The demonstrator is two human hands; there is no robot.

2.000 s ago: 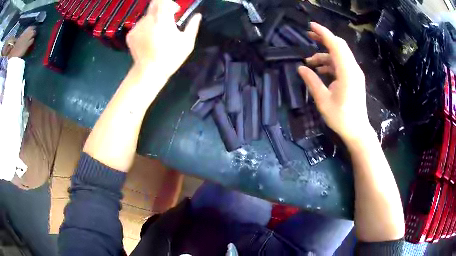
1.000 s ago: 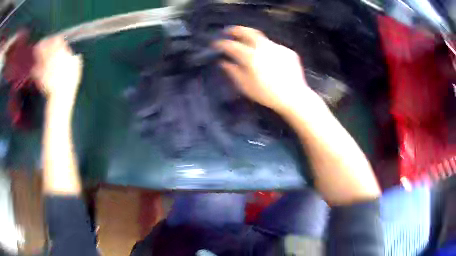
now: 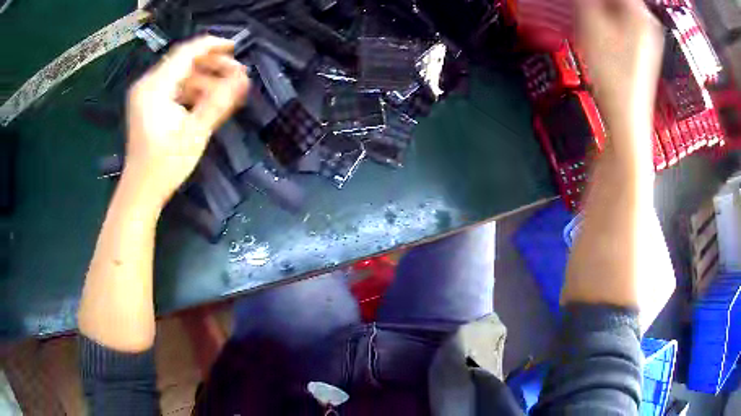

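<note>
My left hand (image 3: 166, 114) is over the left side of the heap of black battery covers (image 3: 219, 187), fingers loosely curled, with nothing seen in it. Glossy black keypad panels (image 3: 353, 110) lie to the right of the covers. My right hand (image 3: 613, 49) is blurred at the top right, over the stacked red radio units (image 3: 686, 122); its fingertips are cut off or hidden, so its grip cannot be told. More red units (image 3: 569, 130) with dark panels and pale keys lie beside my right forearm.
A pale strip (image 3: 73, 61) runs across the far left of the green tabletop (image 3: 479, 154). The table's front edge crosses in front of my lap. Blue crates (image 3: 719, 333) stand at the lower right, below table level.
The view has turned to the right. My left hand has left the red units at the left and is over the black covers. My right hand has moved from the black heap to the red stack.
</note>
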